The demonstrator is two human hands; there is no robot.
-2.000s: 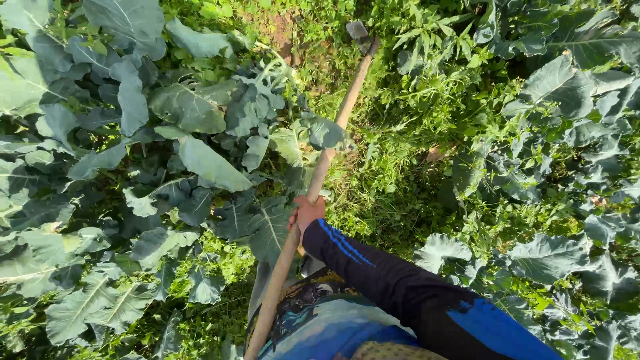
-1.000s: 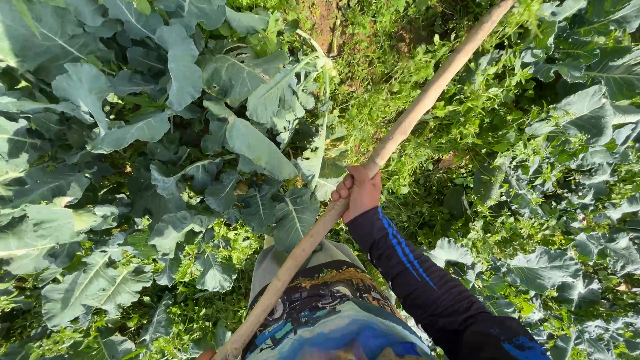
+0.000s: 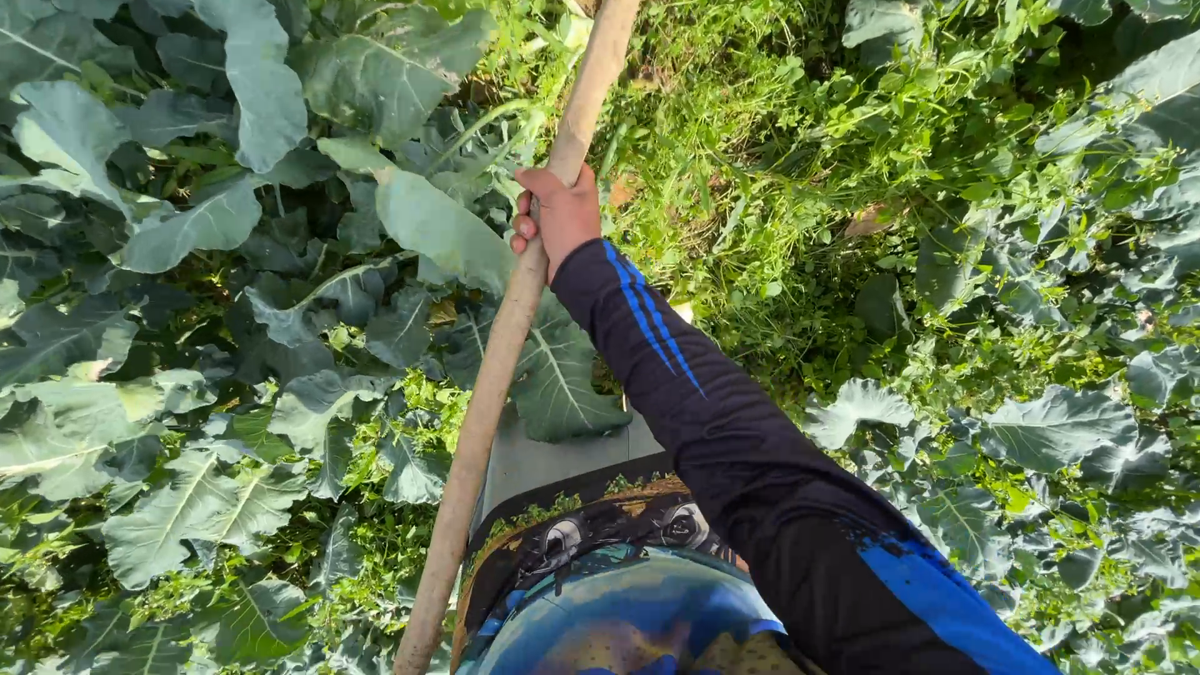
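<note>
My right hand (image 3: 555, 214), in a dark sleeve with blue stripes, is closed around a long wooden tool handle (image 3: 495, 375). The handle slopes from the top edge, right of the hand, down to the bottom edge on the left, passing beside my printed shirt (image 3: 647, 609). Both ends of the handle lie outside the view, so the tool's head is hidden. My left hand is not in view. Just left of my right hand and below it are broad blue-green leaves (image 3: 441, 220) of a brassica crop.
Large brassica plants (image 3: 197, 497) fill the left side. Low green weeds (image 3: 750, 159) cover the strip at the top centre and right of my hand. More brassica leaves (image 3: 1059, 427) grow along the right. A grey surface (image 3: 553, 455) shows just beyond my shirt.
The handle slanted far to the upper right one second ago and now stands steeper. Its grey head showed among the weeds two seconds ago and is now out of view. My right hand keeps its grip.
</note>
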